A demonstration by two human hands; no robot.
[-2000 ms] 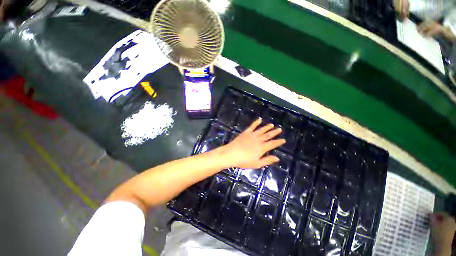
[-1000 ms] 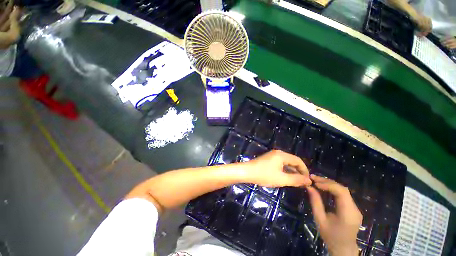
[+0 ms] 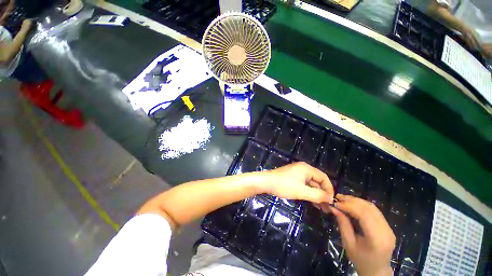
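Observation:
The large glossy black blister tray (image 3: 259,215) lies in front of me, with rows of rectangular pockets. Both hands are over its middle, fingertips meeting. My left hand (image 3: 302,182) comes in from the left and pinches a tiny part (image 3: 334,201) between thumb and finger. My right hand (image 3: 368,229) holds the same tiny part from the other side. The part is fingertip-sized, partly dark with a pale spot, and mostly hidden by the fingers. The white sticker sheet (image 3: 456,240) with rows of small printed shapes sticks out at the tray's right side.
A heap of small white rings (image 3: 185,137) lies left of the tray. Behind are a lit smartphone (image 3: 237,111), a round fan (image 3: 236,54), a yellow tool (image 3: 188,103) and cut-out paper (image 3: 172,78). A green conveyor (image 3: 345,70) runs behind. Other people's arms show at both top corners.
My left hand was spread flat over the tray two seconds ago, then met my right hand over it. Since one second ago, both hands have barely moved.

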